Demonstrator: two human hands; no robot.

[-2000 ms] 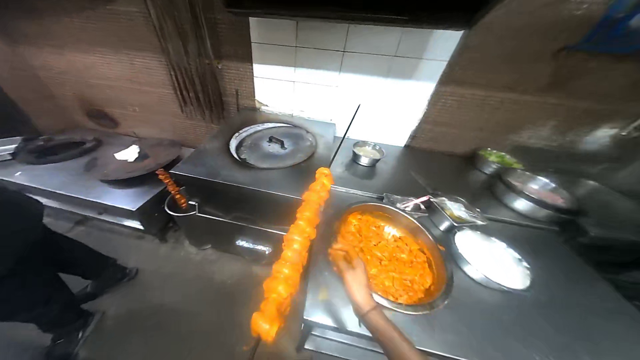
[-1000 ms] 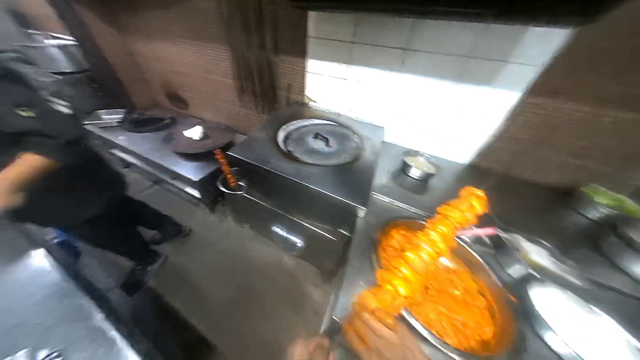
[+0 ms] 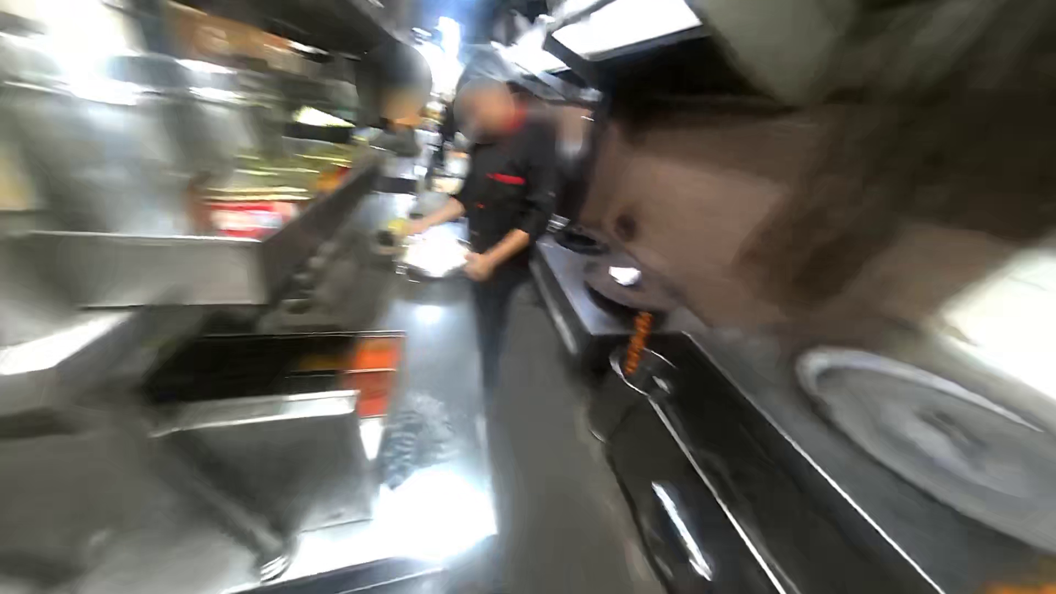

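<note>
Neither my left hand nor my right hand shows in the head view, which is strongly blurred. A small patch of orange food [image 3: 1023, 587] is cut off at the bottom right corner; what bears it is hidden. An orange-red skewer of food [image 3: 637, 342] leans upright in a metal ring-topped holder [image 3: 660, 363] at the front of the black and steel cooking unit. The round metal lid [image 3: 932, 437] lies on the unit's top at the right.
A person in dark clothes [image 3: 511, 186] stands in the aisle by the left steel counter [image 3: 429, 309], hands at a shiny container [image 3: 435, 252]. A dark round pan [image 3: 615, 285] sits on the far right counter. Open steel bins [image 3: 272, 412] lie at left.
The view has swung far to the left. My hands, the coated skewer and the bowl of orange food, seen one second ago, have left the frame, apart from an orange patch in the corner.
</note>
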